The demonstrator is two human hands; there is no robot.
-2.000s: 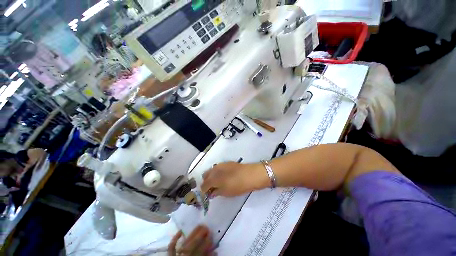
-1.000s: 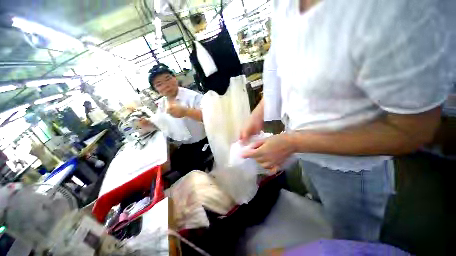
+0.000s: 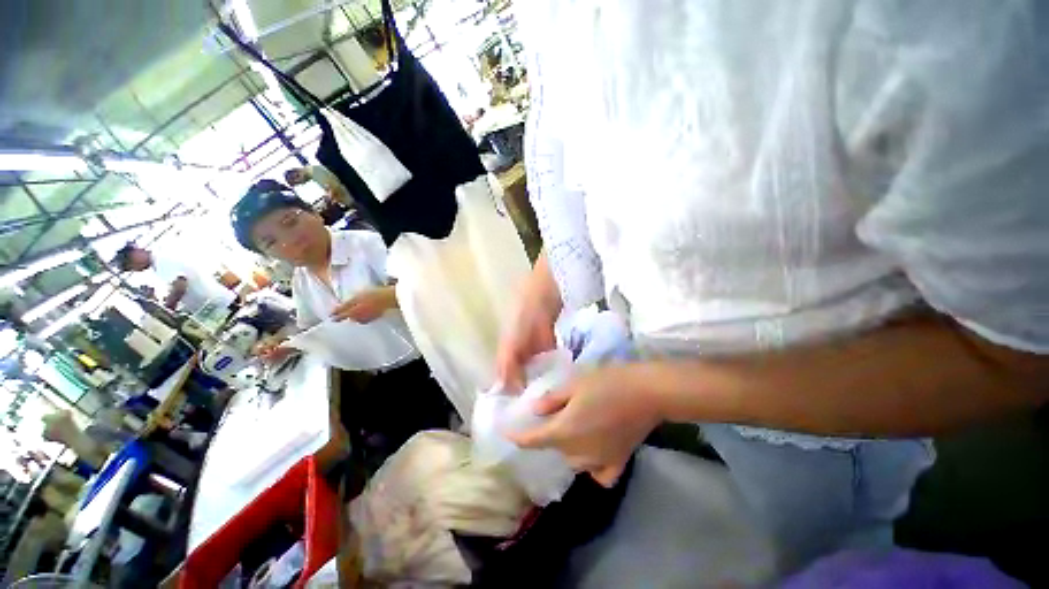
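Observation:
A thin white cloth piece (image 3: 523, 428) is bunched between the two hands of a person in a white top who stands close on the right. Those hands are not mine. Neither my left hand nor my right hand is in view. A bit of purple cloth (image 3: 909, 572) shows at the bottom right edge. A cream garment (image 3: 454, 301) hangs behind the standing person's hands. More cream cloth (image 3: 420, 503) is heaped below, beside dark cloth.
A red plastic basket (image 3: 311, 524) with small items stands at the lower left. A seated person in a white shirt (image 3: 347, 274) holds white cloth at another white table (image 3: 247, 443). A black garment (image 3: 405, 144) with a white piece hangs at the back.
The view has swung from the sewing machine, where both my hands were working, to the co-workers. Since one second ago the standing person looms nearer, and the basket sits lower.

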